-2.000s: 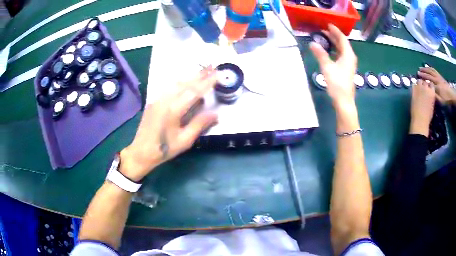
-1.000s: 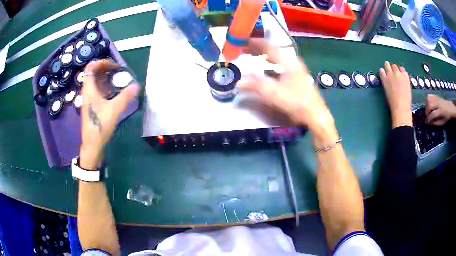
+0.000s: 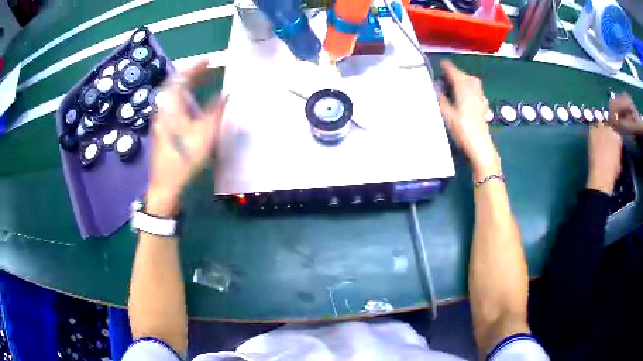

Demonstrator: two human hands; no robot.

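My left hand is blurred, fingers apart, between the purple tray and the white machine. I see nothing held in it. A black disc with a pale centre sits on the short silver post on the machine top. The blue barrel and orange barrel point down just behind it. My right hand is at the machine's right edge, with a dark disc between its fingertips, partly hidden and blurred. Black discs with white or grey centres are heaped in the tray.
A row of discs runs right from my right hand. Another person's hands are at its far end. A red-orange bin and a blue and white fan stand behind. A grey cable hangs from the machine front.
My left hand has moved right from the tray, without the disc seen in it earlier. My right hand has moved right, away from the post. The disc on the post now looks whiter.
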